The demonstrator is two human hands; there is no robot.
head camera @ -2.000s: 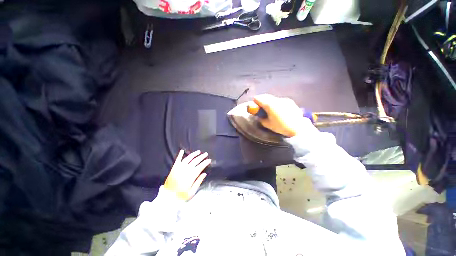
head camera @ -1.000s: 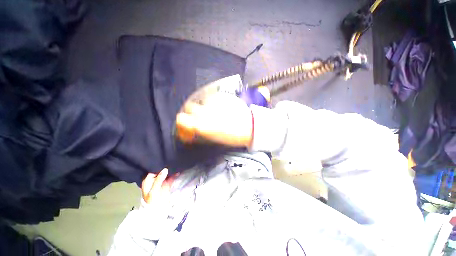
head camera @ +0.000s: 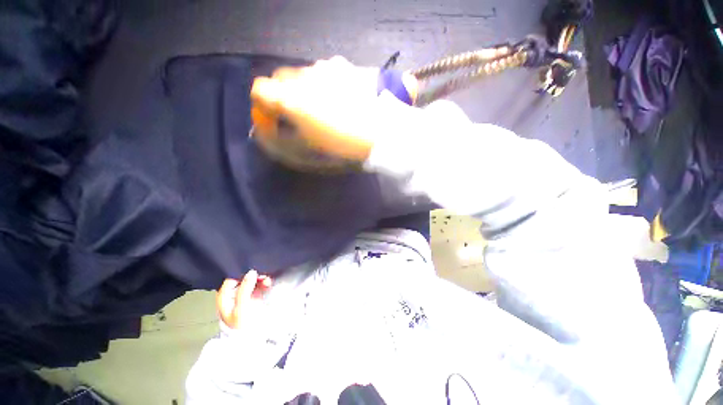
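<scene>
The dark garment piece [head camera: 202,119] lies on the dark table in front of me, its lower part reaching the table's front edge. My right hand [head camera: 317,119], blurred and overexposed, is closed around the steam iron over the upper right part of the garment. The iron's blue handle end [head camera: 395,85] shows behind my wrist; its soleplate is almost wholly hidden. My left hand [head camera: 240,297] is small in view at the garment's lower edge, near my body, fingers curled. Whether it pinches the cloth cannot be told.
A large crumpled dark garment pile [head camera: 119,213] lies at the left and hangs over the table edge. Ribbed tan hoses [head camera: 468,62] run right from the iron to a dark knot. A purple-navy cloth bundle [head camera: 648,75] lies at the right. Pale floor [head camera: 174,340] shows below.
The iron in my right hand has moved left from the garment's right edge, then up across it. My left hand has moved from the cloth down to its lower edge. The view has shifted closer.
</scene>
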